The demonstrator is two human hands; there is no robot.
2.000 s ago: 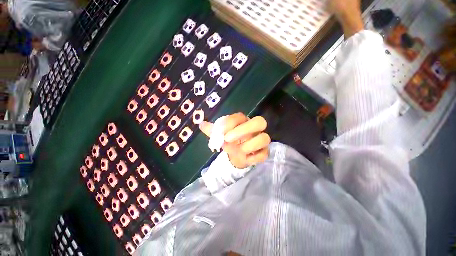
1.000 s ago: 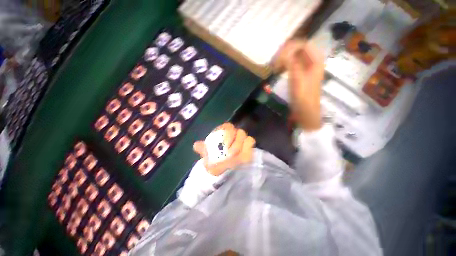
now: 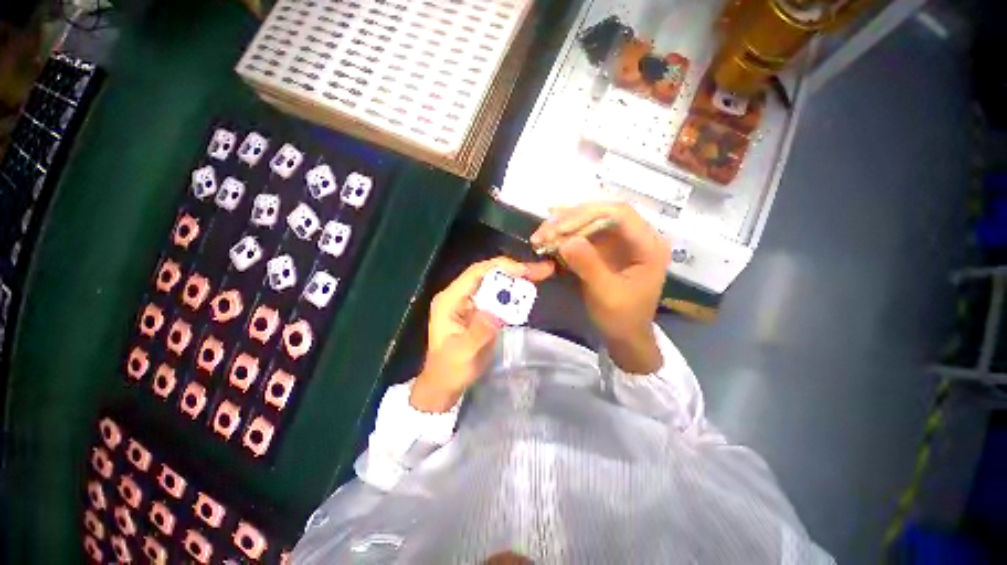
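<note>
A white squarish housing [image 3: 507, 297] with a dark round centre is held between the thumb and fingers of my left hand [image 3: 458, 337], in front of my chest. My right hand [image 3: 610, 263] is just to the right of it and above, its thumb and fingertips pinched together around something tiny, too small and blurred to name. The right fingertips are close to the housing; whether they touch it is not clear.
A black parts tray [image 3: 248, 295] has white housings above reddish ones; another tray [image 3: 199, 486] lies below. A white sheet stack [image 3: 387, 66] stands at the top. The white press base [image 3: 536, 166] holds orange-brown fixtures [image 3: 710, 146] under a gold press head [image 3: 762, 50].
My right hand has come down from the sheet stack to beside my left hand. The housing in my left hand now faces up clearly. The view has shifted towards the press.
</note>
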